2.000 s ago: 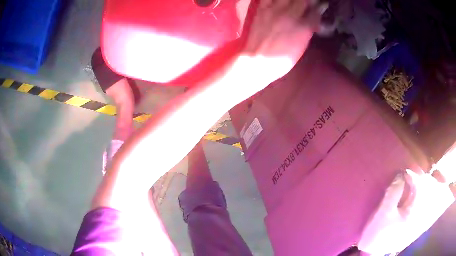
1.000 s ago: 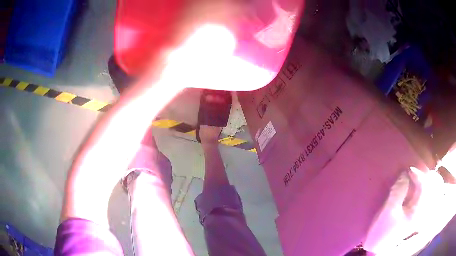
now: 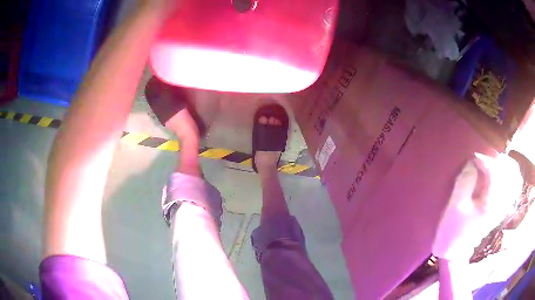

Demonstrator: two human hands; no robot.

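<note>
A red plastic stool [image 3: 246, 35] stands at the top centre, its seat hole at the picture's edge. My left forearm reaches up past its left side; the hand is cut off by the top edge. My right hand [image 3: 466, 202], pale and apparently gloved, is overexposed at the right, above the carton's edge. A thin pale piece [image 3: 447, 281] shows directly below it; I cannot tell whether the hand holds it. Dark hair-like strands [image 3: 507, 231] show beside the hand.
A large closed-sided carton [image 3: 381, 187] printed "MEAS" stands right of my legs. A blue bin [image 3: 58, 53] is at upper left. Another blue container at upper right holds thin tan pieces [image 3: 488, 94]. Yellow-black tape [image 3: 220, 153] crosses the floor. My sandalled feet are below the stool.
My left arm has swung left off the stool seat, and its hand has left the picture. My right hand stays at the right, with dark strands now showing beside it. Both feet are now visible.
</note>
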